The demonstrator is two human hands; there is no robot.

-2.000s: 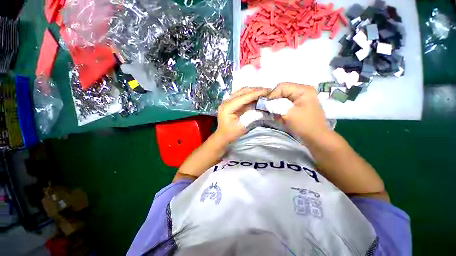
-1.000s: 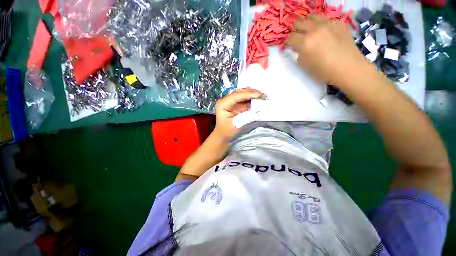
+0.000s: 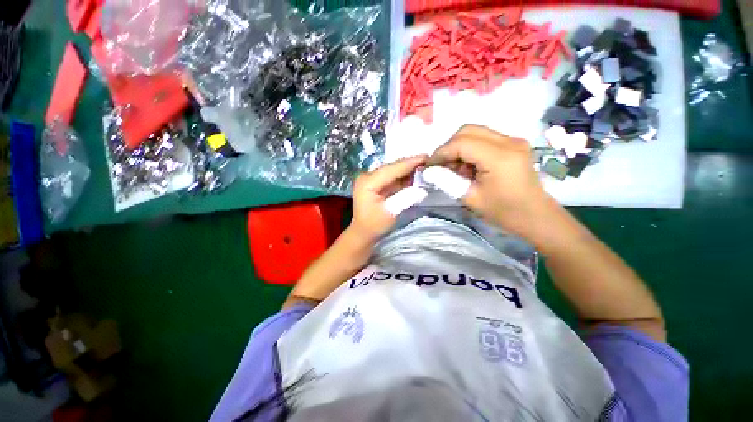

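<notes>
My left hand (image 3: 376, 200) and my right hand (image 3: 495, 173) meet at the near edge of the white sheet (image 3: 660, 177), with white coverings on their thumbs. Their fingertips pinch a small greyish piece (image 3: 420, 176) between them; it is mostly hidden and too small to make out. The heap of red strips (image 3: 471, 53) lies beyond the hands on the sheet. The heap of dark and white square plates (image 3: 607, 91) lies to its right.
A long red bar (image 3: 578, 4) lies beyond the sheet. Shiny metal fittings (image 3: 351, 107) lie on clear plastic at left. Farther left are red sheet pieces (image 3: 153, 103), a yellow-and-black tool (image 3: 216, 142) and another metal heap (image 3: 149, 169). A red stool (image 3: 286, 241) stands below the bench edge.
My right hand has come back from the red strips to my left hand, and their fingertips now meet. The view has shifted slightly, showing more of the red bar.
</notes>
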